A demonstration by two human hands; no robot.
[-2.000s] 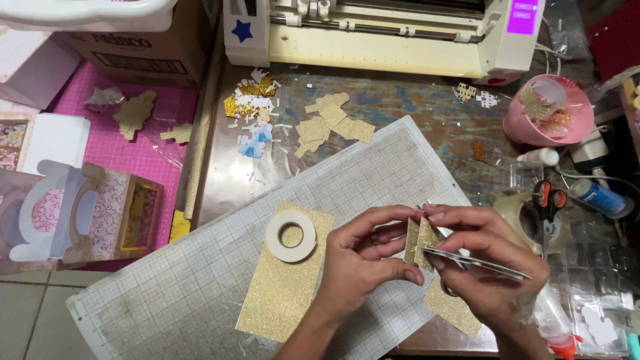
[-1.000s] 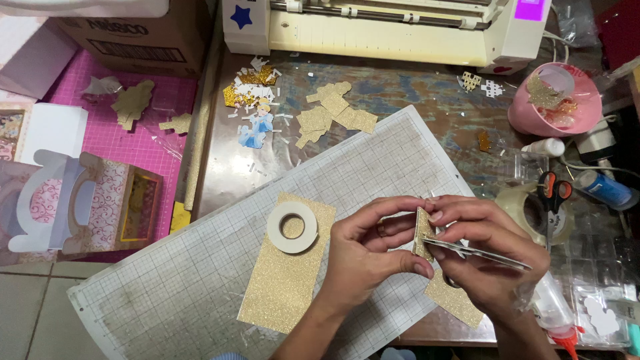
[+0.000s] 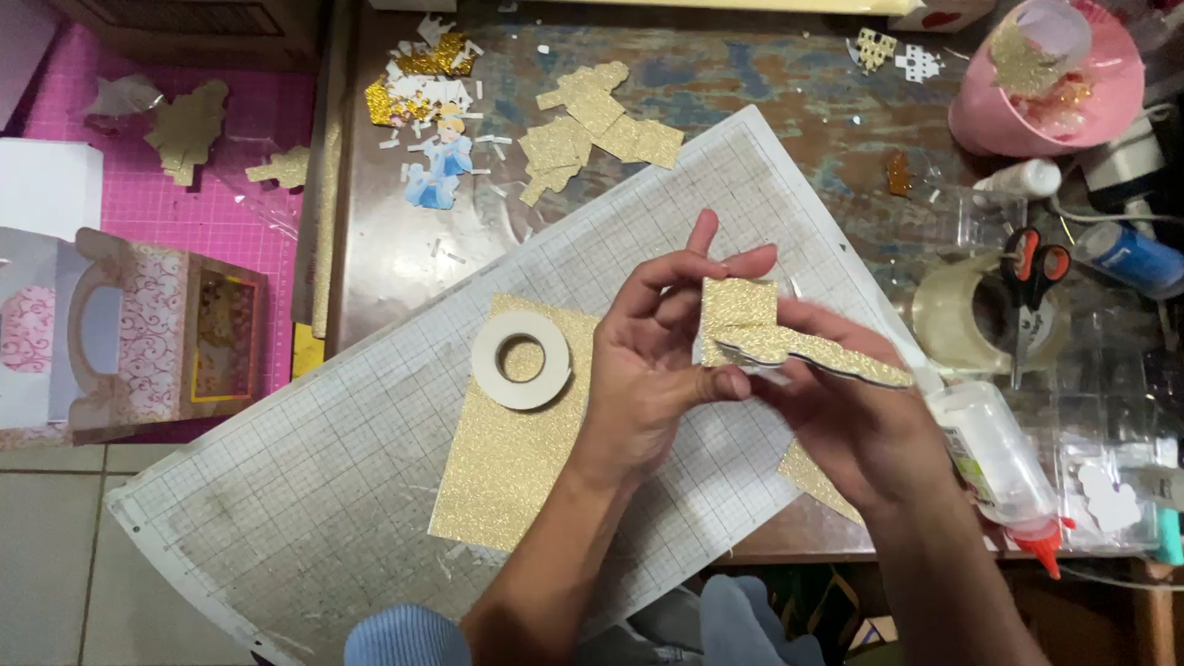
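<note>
Between my hands is a piece of gold glitter card (image 3: 740, 319), a small folded block with a long wavy-edged strip running off to the right. My left hand (image 3: 652, 370) grips the block's left side, thumb below and fingers above. My right hand (image 3: 846, 416) lies behind and under the strip, its fingers largely hidden and slightly blurred. To the left, a white tape roll (image 3: 495, 356) rests on a gold glitter sheet (image 3: 481, 472), which lies on a gridded mat (image 3: 305, 518). Part of another gold piece (image 3: 819, 481) shows below my right hand.
Gold glitter cutouts (image 3: 592, 111) and princess cutouts (image 3: 444, 166) lie beyond the mat. At right are scissors (image 3: 1027, 277), a clear tape roll (image 3: 934, 310), a glue bottle (image 3: 994, 453) and a pink bin (image 3: 999, 102). A decorated paper box (image 3: 157, 324) stands at left.
The gold piece has been turned, so its block face and long strip now show; earlier it was seen nearly edge-on. My left fingers have spread upward. The view has moved closer.
</note>
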